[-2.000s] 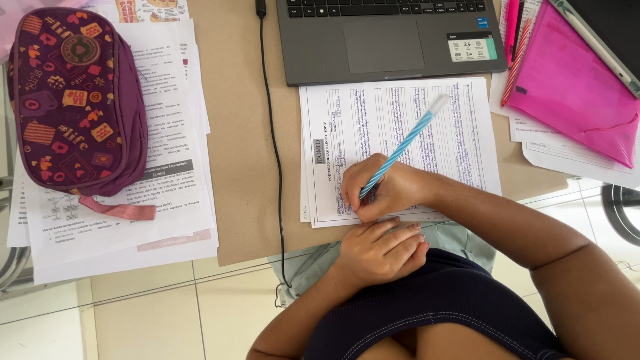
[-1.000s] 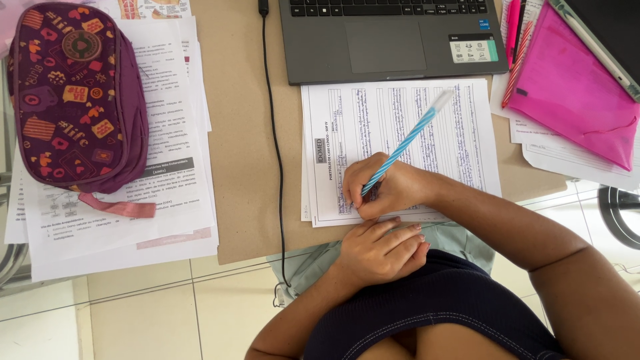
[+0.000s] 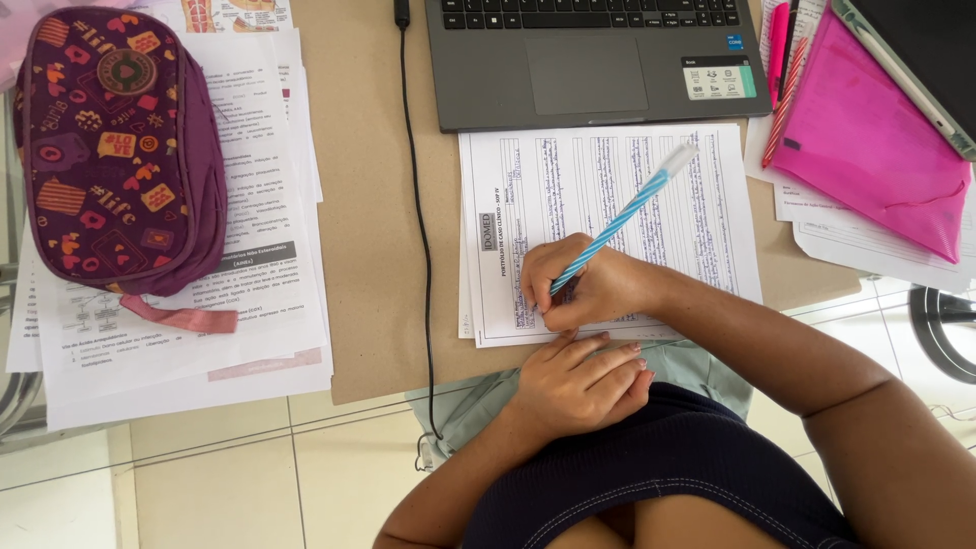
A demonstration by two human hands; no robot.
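My right hand (image 3: 583,286) grips a blue-and-white striped pen (image 3: 618,221) with a clear end, its writing tip hidden by the fingers. It rests on the lower part of a printed form (image 3: 602,183) that bears lines of blue handwriting. My left hand (image 3: 583,381) holds nothing; it lies palm down at the near table edge, fingers slightly apart, fingertips just below my right hand and over the bottom margin of the paper. More sheets show under the form's left edge.
A grey laptop (image 3: 587,76) stands just beyond the form. Left lie a purple pencil case (image 3: 114,152) on printed sheets (image 3: 267,343) and a black cable (image 3: 425,252). At right are a pink translucent folder (image 3: 869,152), a red striped pen (image 3: 785,103), a pink marker (image 3: 777,46) and a dark tablet-like object (image 3: 930,53).
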